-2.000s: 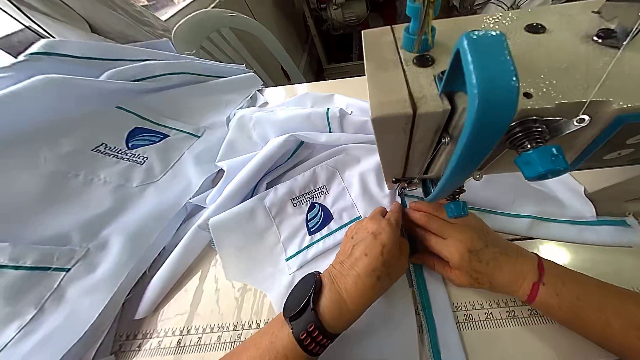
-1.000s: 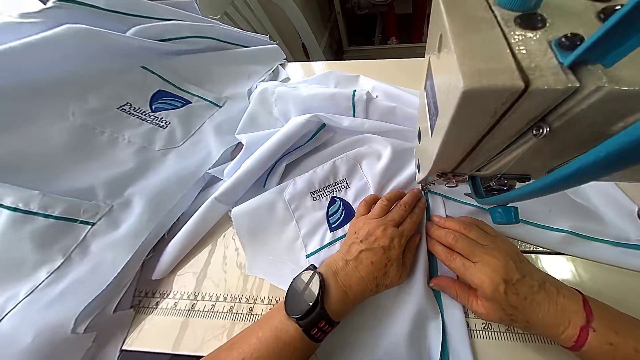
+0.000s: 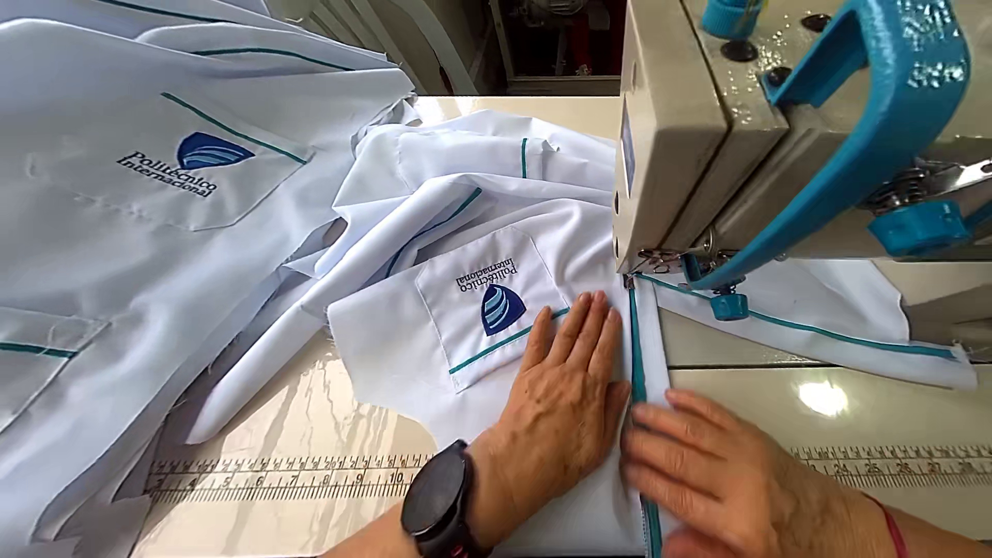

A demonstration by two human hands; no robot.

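A white fabric garment piece [image 3: 496, 225] with an embroidered pocket [image 3: 465, 341] lies on the table, its right edge under the presser foot [image 3: 632, 280] of the sewing machine [image 3: 682, 139]. My left hand [image 3: 566, 395] rests flat on the cloth beside the pocket, fingers extended. My right hand [image 3: 697, 465], slightly blurred, lies over the white strip and teal piping [image 3: 638, 372] along that edge; whether it pinches the cloth cannot be told. Behind the foot, a white strip with teal piping [image 3: 821, 325] stretches to the right.
More white pieces with teal trim [image 3: 256, 163] are heaped on the left. A ruler tape [image 3: 310, 477] runs along the light tabletop [image 3: 263, 418], partly under the cloth. The machine's blue lever-like guard [image 3: 860, 155] overhangs the right side. A white chair [image 3: 387, 39] stands beyond the table.
Both hands were close to the presser foot two seconds ago. My right hand has moved down the piped edge toward me, and my left hand now lies flat farther from the foot. The view has shifted.
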